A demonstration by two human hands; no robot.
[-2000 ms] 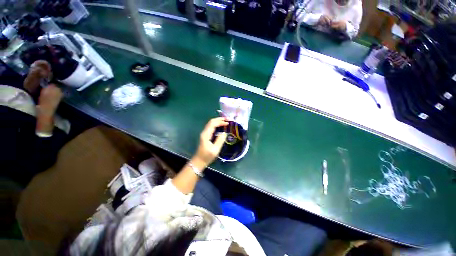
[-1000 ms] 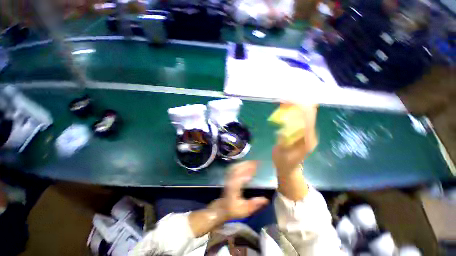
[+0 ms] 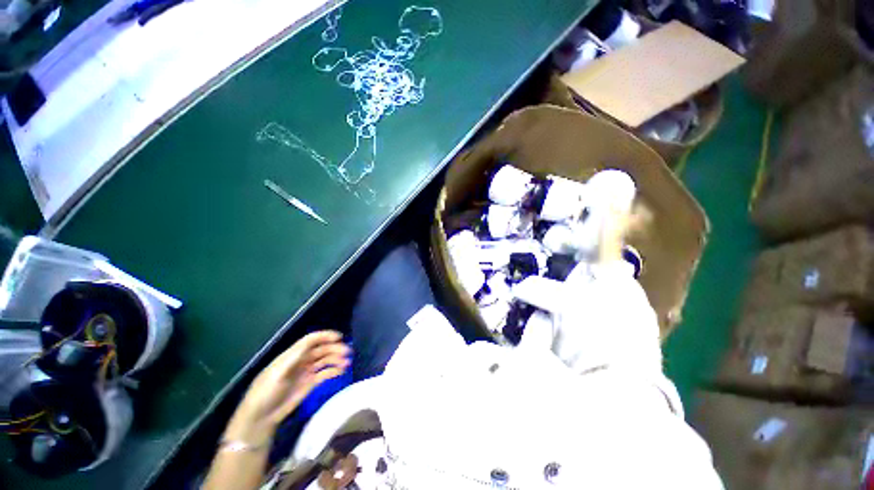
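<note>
Two camera housings with black interiors and thin coloured leads stand open end up at the lower left of the bench, an upper one (image 3: 96,330) and a lower one (image 3: 59,421). My left hand (image 3: 292,378) is over the bench's front edge, fingers apart, holding nothing. My right hand (image 3: 621,228) is blurred and reaches into a brown carton (image 3: 565,134) heaped with white-and-black units (image 3: 513,185). It is at the heap's right side; whether its fingers grip a unit cannot be told.
Tangled clear loops (image 3: 383,86) and a slim pale pick (image 3: 295,202) lie on the green bench (image 3: 240,249). A white sheet (image 3: 144,86) with a black phone (image 3: 26,99) is at upper left. Another carton has a cardboard flap (image 3: 652,72); closed cartons (image 3: 805,354) stand at far right.
The view has swung right to the carton. My right hand has moved from above the bench into the carton. My left hand stays empty. A second housing stands beside the first since the oldest frame.
</note>
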